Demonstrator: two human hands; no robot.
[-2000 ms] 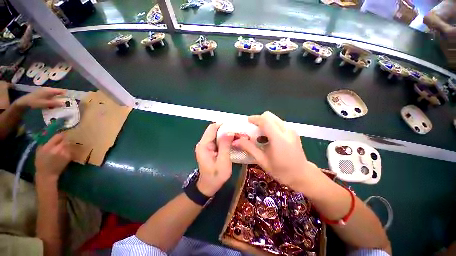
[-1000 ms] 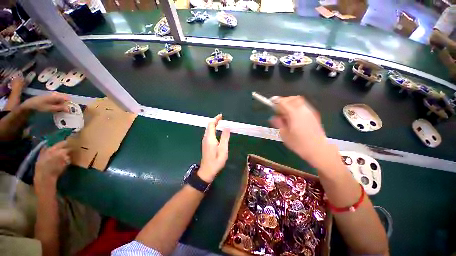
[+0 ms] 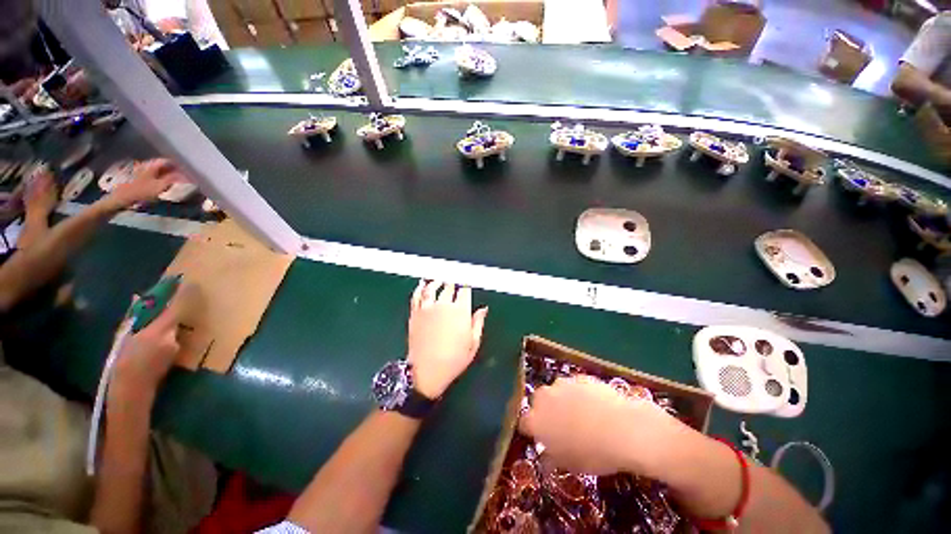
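Note:
My left hand [image 3: 445, 332], with a watch on the wrist, lies palm down near the bench edge by the pale rail and holds nothing. My right hand [image 3: 584, 426], with a red wristband, is inside the brown cardboard parts box [image 3: 619, 365]; its fingertips are hidden, so I cannot tell if it grips a piece. Shiny copper-coloured trim pieces [image 3: 568, 499] fill the box. A white cover [image 3: 613, 236] lies on the conveyor belt ahead. Waiting white covers [image 3: 747, 367], seemingly two overlapping, lie right of the box.
Wired subassemblies [image 3: 645, 144] stand along the far belt. Two more covers [image 3: 795, 259] lie on the belt at right. A clear loop [image 3: 806, 465] lies right of the box. At left are a slanting post [image 3: 188, 141], a cardboard mat [image 3: 238, 282] and a neighbour's hand with a green tool [image 3: 155, 302].
The cover my right hand held over the belt now lies on the belt. My right hand has moved down into the box. The neighbour's hand has reached toward the belt.

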